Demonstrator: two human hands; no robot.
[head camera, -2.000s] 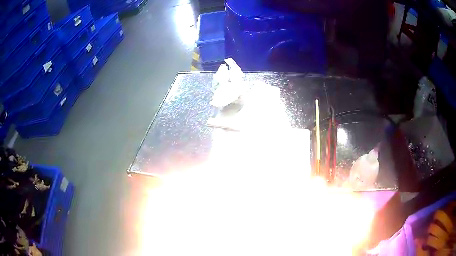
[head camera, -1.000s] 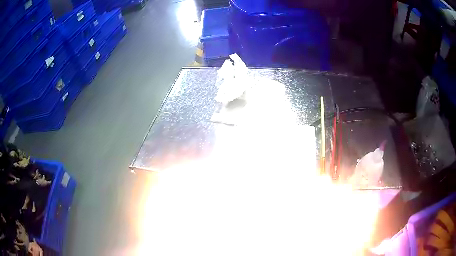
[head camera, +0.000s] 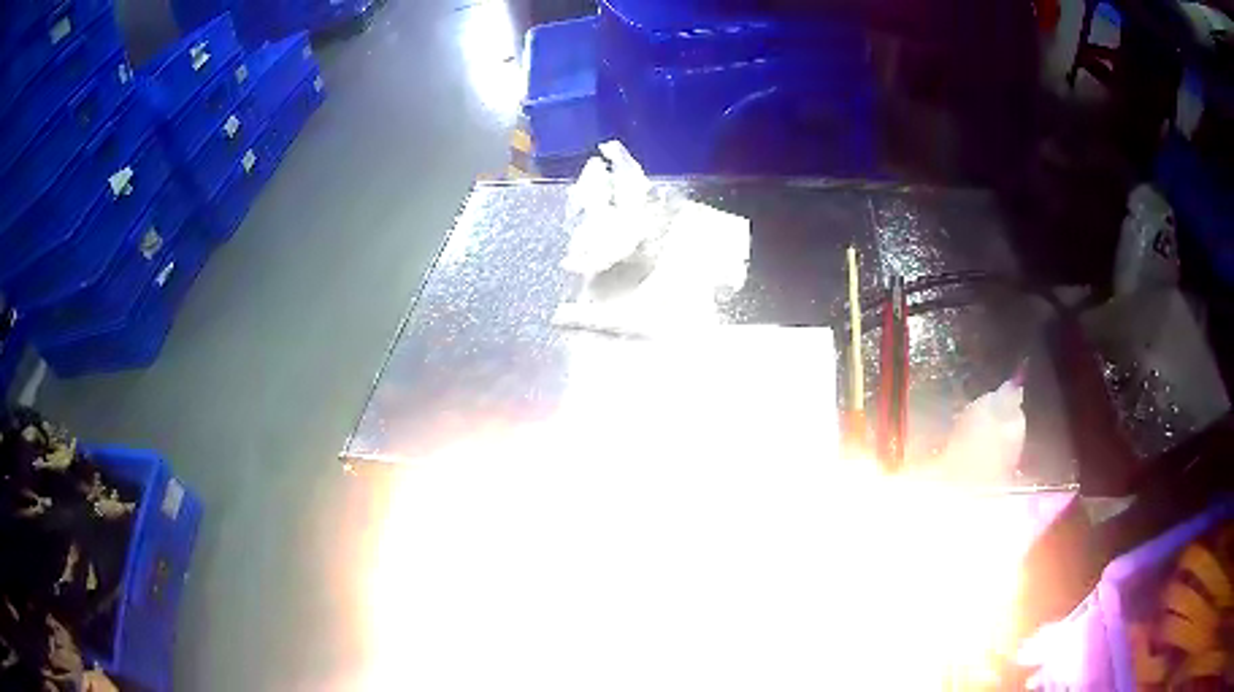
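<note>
The bench (head camera: 447, 338) has a shiny dark top, and white glare covers its near part. A crumpled whitish wrap (head camera: 609, 223) lies toward the back of the bench. A pale flat sheet (head camera: 758, 372) merges into the glare. A thin pale stick (head camera: 854, 338) lies beside dark red rods (head camera: 893, 372) at the right. A small whitish pointed thing (head camera: 995, 426) lies near the front right, unclear in glare. Neither of my hands can be made out. The glare could hide them.
Blue crates (head camera: 115, 203) are stacked at the left. A blue crate (head camera: 156, 568) with dark and cream figures stands lower left. A violet-blue crate (head camera: 1123, 595) with orange-yellow parts is lower right. Blue bins (head camera: 738, 102) stand behind the bench. A whitish bag (head camera: 1150, 352) is at the right.
The view has shifted slightly. The glare on the back of the bench has shrunk, so the wrap and the far edge of the pale sheet show more clearly. Nothing else has visibly moved.
</note>
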